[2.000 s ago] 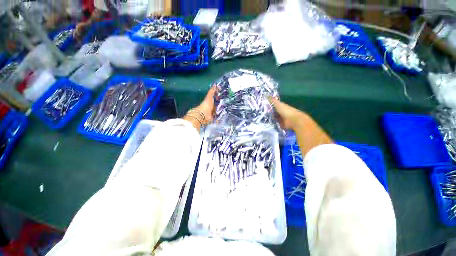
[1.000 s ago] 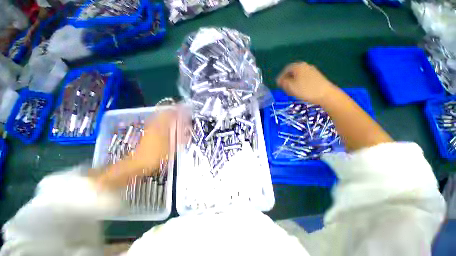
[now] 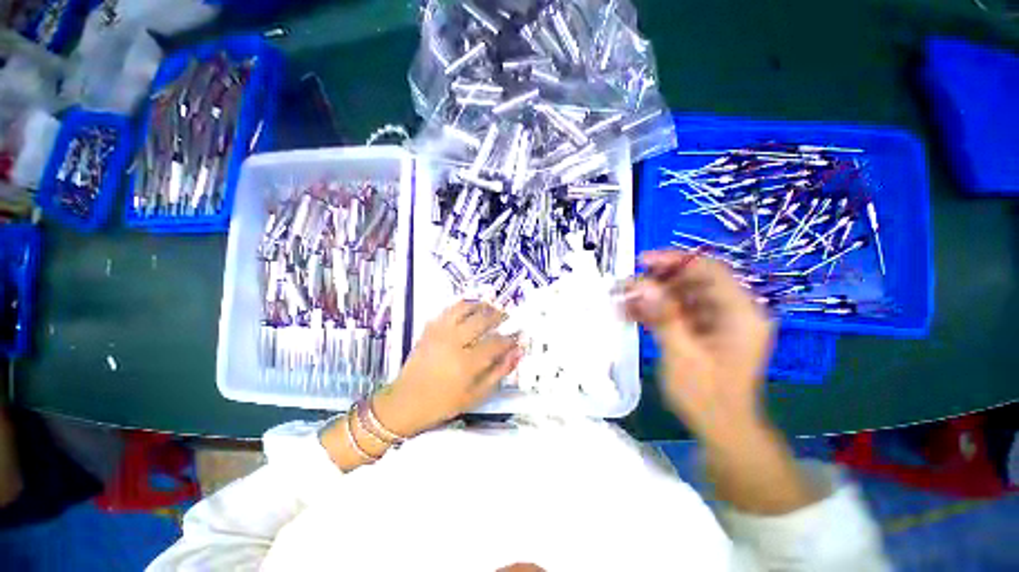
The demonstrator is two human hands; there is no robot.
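The middle white bin (image 3: 632,374) holds silver metal tubes (image 3: 525,229) and a pile of tiny white parts (image 3: 564,324) at its near end. My left hand (image 3: 458,363), with bracelets at the wrist, has its fingertips curled down at these white parts; whether it pinches one is hidden. My right hand (image 3: 710,324) is blurred, over the bin's right wall and the blue tray's near-left corner. Its fingertips appear closed on a thin rod piece (image 3: 620,289) with a pale end pointing left. More rod pieces (image 3: 799,218) lie in the right blue tray (image 3: 918,268).
The left translucent bin (image 3: 230,335) holds rows of finished pieces (image 3: 330,268). A clear bag of tubes (image 3: 536,78) rests on the middle bin's far end. Blue trays stand at far left (image 3: 263,106) and far right (image 3: 983,123). Red stools (image 3: 151,469) show below the table edge.
Both hands have left the bag. My left hand has crossed from the left bin to the white parts; my right hand has come back towards me, now with a thin piece at its fingertips. The view has shifted.
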